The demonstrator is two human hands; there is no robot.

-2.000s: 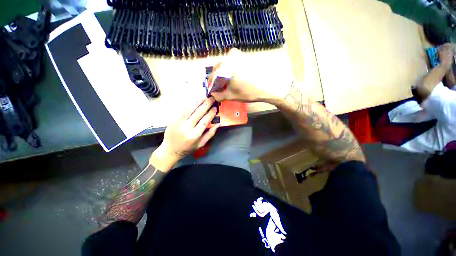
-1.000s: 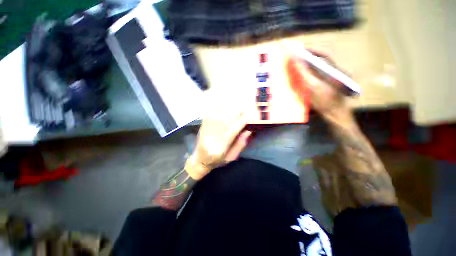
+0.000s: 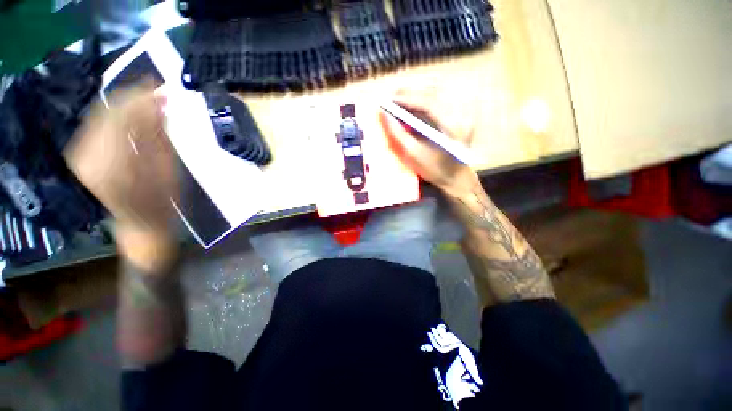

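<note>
A black plastic housing (image 3: 351,152) lies on the white-topped, red-edged fixture (image 3: 393,186) at the bench's near edge. My right hand (image 3: 425,148) is just right of the fixture and holds a slim white hand tool (image 3: 427,130), which slants up to the left. My left hand (image 3: 132,156) is blurred and lies over the black-and-white sheet (image 3: 202,210), left of the fixture. Whether it holds anything cannot be told. A small stack of black housings (image 3: 234,127) sits between the sheet and the fixture.
Tight rows of black housings (image 3: 265,52) stand at the back of the tan cardboard (image 3: 522,120). A heap of loose black parts (image 3: 40,136) lies at the far left, with a striped pile (image 3: 22,234) under it. A red object (image 3: 622,191) is below the bench at right.
My left hand has moved from the fixture left over the sheet. My right hand has drawn back to the right with the tool. The housing on the fixture now shows uncovered.
</note>
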